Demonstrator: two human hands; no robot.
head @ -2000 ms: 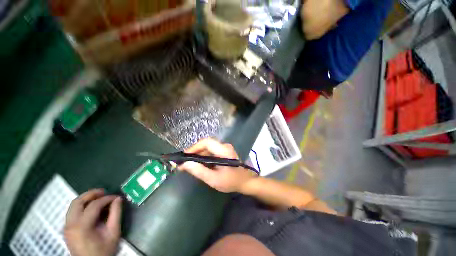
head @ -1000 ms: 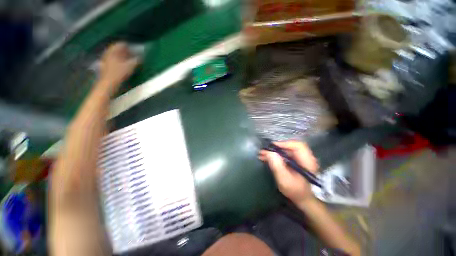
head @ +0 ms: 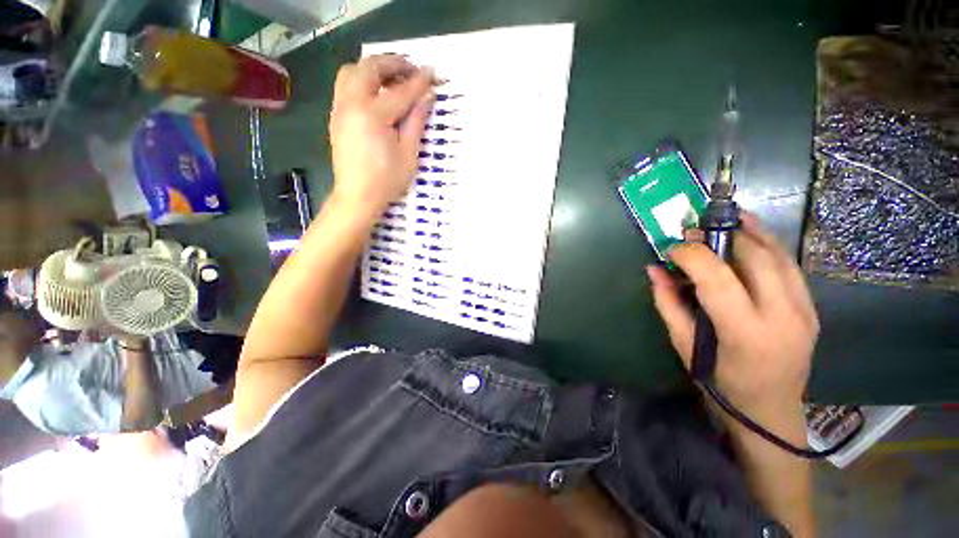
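My right hand [head: 741,305] holds the black soldering iron [head: 718,236], its metal tip pointing up over the bench. Its fingers also touch the lower end of a green display module [head: 657,200] with a pale square, lying on the bench. My left hand [head: 379,131] is over the upper left of the white component sheet [head: 505,158], thumb and forefinger pinched at the end of a row of small dark parts. Whether a part is between the fingertips cannot be told.
A brown slab [head: 883,189] with a shiny lumpy surface and a silvery wire is at right. A white parts tray [head: 836,426] is below it. At left are a drink bottle [head: 200,68], a blue tissue pack [head: 179,163], a cream fan [head: 147,298] and another person's arm [head: 138,384].
My left hand has come back from the conveyor to the component sheet. My right hand now touches a green module on the bench, still holding the iron. The view has swung left.
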